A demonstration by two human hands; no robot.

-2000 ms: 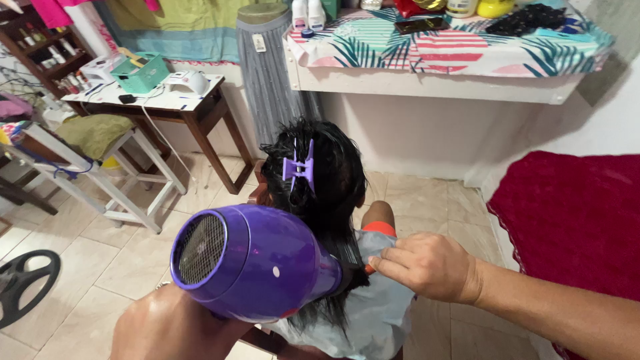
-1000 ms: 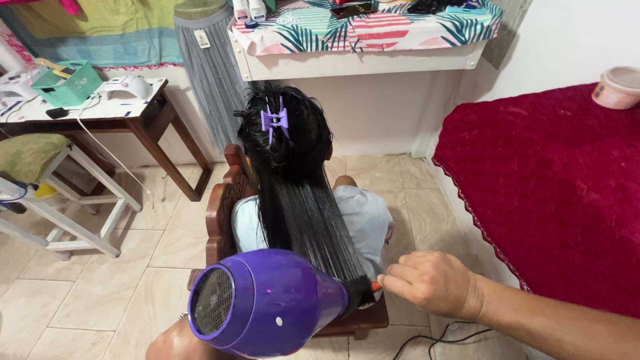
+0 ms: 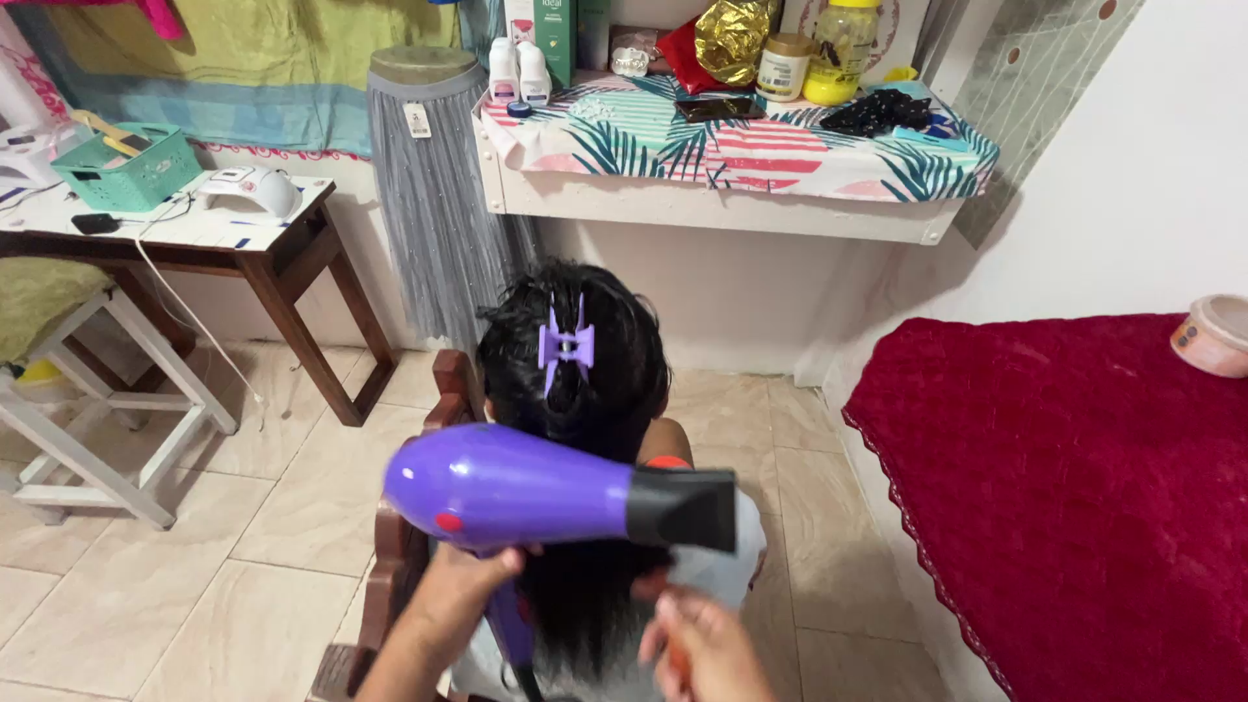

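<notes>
A purple hair dryer (image 3: pixel 517 487) with a black nozzle (image 3: pixel 682 507) lies across the view behind a seated person's head. My left hand (image 3: pixel 463 585) is closed around its handle, just below the barrel. My right hand (image 3: pixel 697 639), blurred, grips an orange-handled tool (image 3: pixel 677 668) beside the ends of the hair; the tool's head is too blurred to identify. The person's long black hair (image 3: pixel 585 604) hangs down the back, partly hidden by the dryer. A lilac claw clip (image 3: pixel 566 346) holds the upper hair on the crown.
The person sits on a carved wooden chair (image 3: pixel 390 546). A wall shelf with a leaf-print cloth (image 3: pixel 663 146) bears bottles and jars. To the left stand a table (image 3: pixel 283 229) and a white-legged stool (image 3: pixel 161 361). A red cover (image 3: pixel 1053 468) bearing a tub (image 3: pixel 1214 336) lies at right.
The dryer has turned from pointing down along the hair to lying nearly level, its nozzle to the right. My right hand has moved nearer to my left hand.
</notes>
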